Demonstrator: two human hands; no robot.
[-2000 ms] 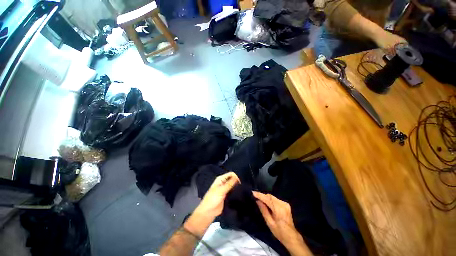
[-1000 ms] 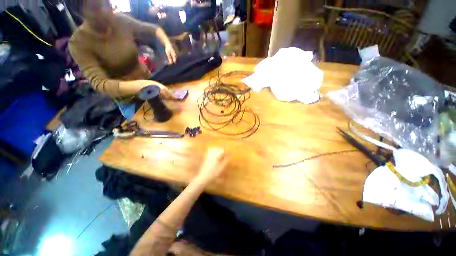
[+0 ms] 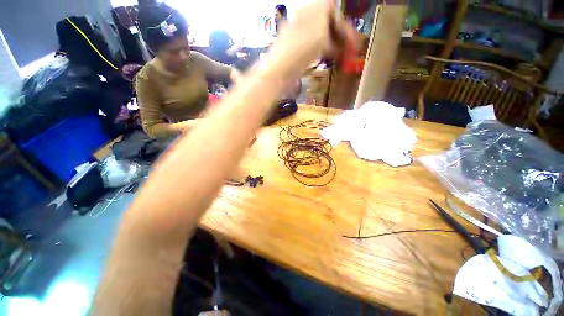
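My left arm is raised across the view, bare and blurred. My left hand [image 3: 312, 23] is at the top edge, partly cut off, and its grip is not clear. Only a sliver of my right hand [image 3: 214, 313] shows at the bottom edge, beside a thin pale metal-looking line [image 3: 216, 281] over black cloth [image 3: 250, 278] below the table edge. Whether it grips either cannot be seen. A dark cord coil [image 3: 306, 154] lies on the wooden table [image 3: 290, 213]. Small black pieces [image 3: 254, 181] lie left of it. A single dark cord [image 3: 402, 232] lies to the right.
White cloth [image 3: 380, 133] is on the table's far side. A clear plastic bag [image 3: 507, 166] is at the right. Black-handled scissors [image 3: 461, 225] lie by white cloth with a yellow tape measure [image 3: 510, 271]. A person [image 3: 176, 86] in a brown top sits at the far left.
My left hand has risen from low over the table's near edge to the top of the view. The view has turned and tilted up. My arm now hides the spool and most of the shears.
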